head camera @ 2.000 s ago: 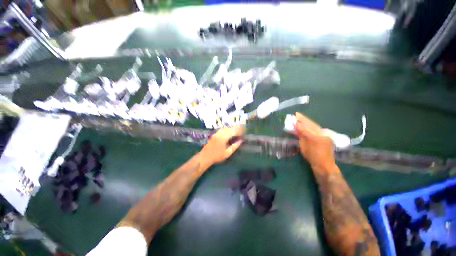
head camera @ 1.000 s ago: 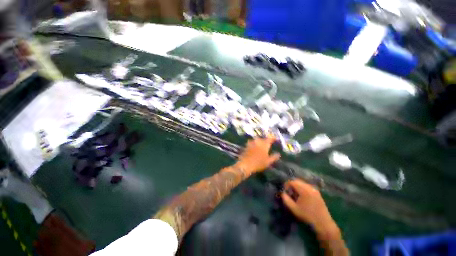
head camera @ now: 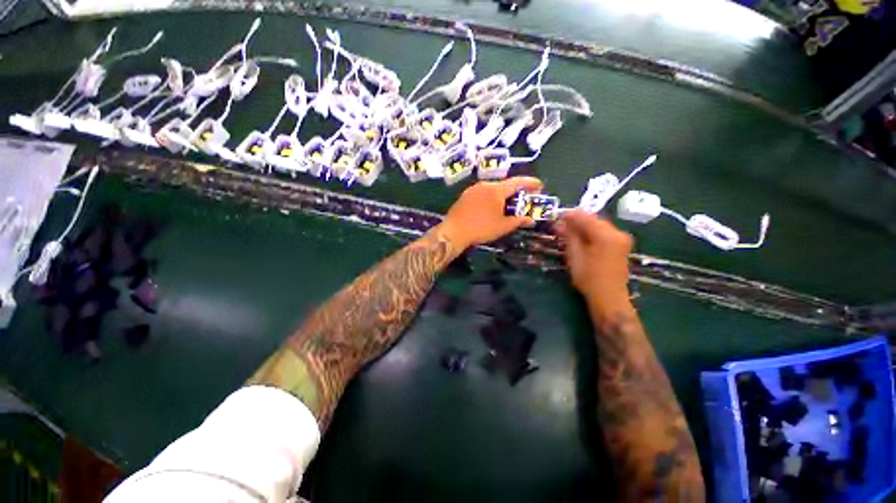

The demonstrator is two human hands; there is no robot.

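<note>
My left hand is at the dark worn rail and grips an open white adapter unit by its left side. Yellow and dark parts show in its open side. My right hand is at the adapter's right edge, fingers bent together; whether it holds a black piece cannot be seen. The adapter's coiled white cord lies just beyond my right hand. A closed-looking white adapter with a coiled cord lies to the right of it. Loose black pieces lie on the green surface between my forearms.
Many open adapters with cords lie in a group beyond the rail. A heap of black pieces lies at the left, beside a pale sheet and a corded item. A blue bin with black pieces is at the lower right.
My left hand has taken hold of an adapter from the right end of the group. My right hand has moved from the black pieces up to that adapter. The view has also turned.
</note>
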